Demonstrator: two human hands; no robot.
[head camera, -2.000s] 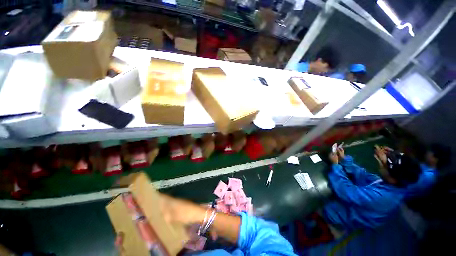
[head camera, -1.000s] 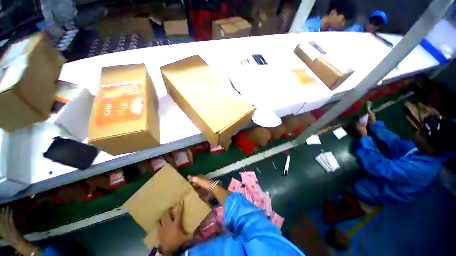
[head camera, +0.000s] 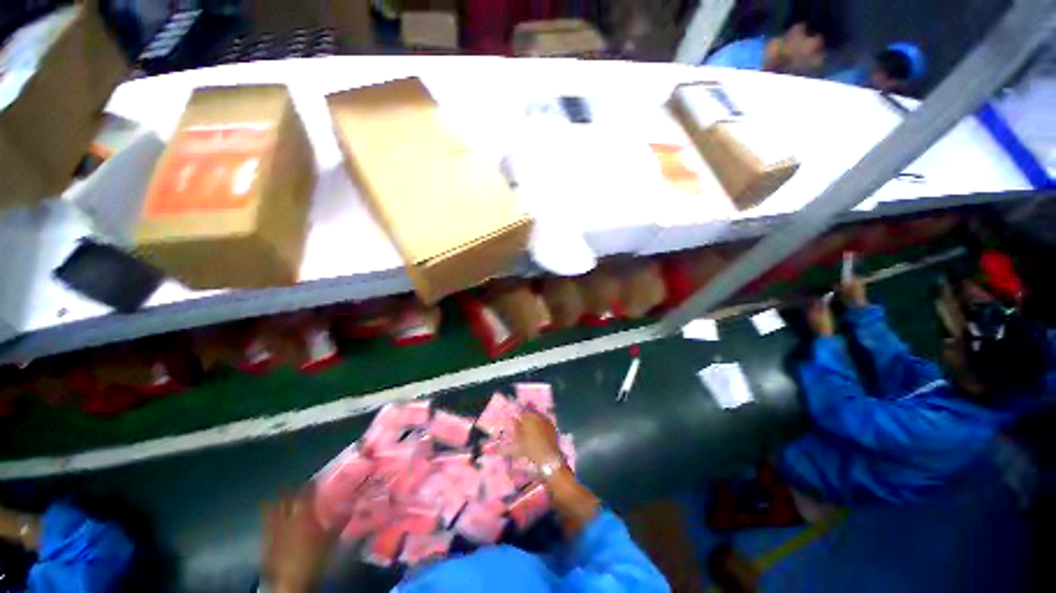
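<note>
A wide loose heap of pink packets (head camera: 446, 477) lies on the dark green bench in front of me. My right hand (head camera: 536, 440) rests on the upper right part of the heap, its fingers over the packets; whether it grips one cannot be told. My left hand (head camera: 292, 539) is blurred, at the left edge of the heap, with no carton in it. Its fingers are too blurred to read.
Beyond a pale rail (head camera: 382, 405), open boxes with red insides (head camera: 492, 324) stand under the white shelf (head camera: 602, 174). The shelf bears brown cartons (head camera: 429, 185). A marker pen (head camera: 629, 378) and white leaflets (head camera: 726, 385) lie right, beside a worker in blue (head camera: 880, 382). A blue sleeve (head camera: 81, 550) shows left.
The brown carton is gone from my hands. The pink packets now lie spread in a larger heap. My left hand has moved left and my right hand is on the heap.
</note>
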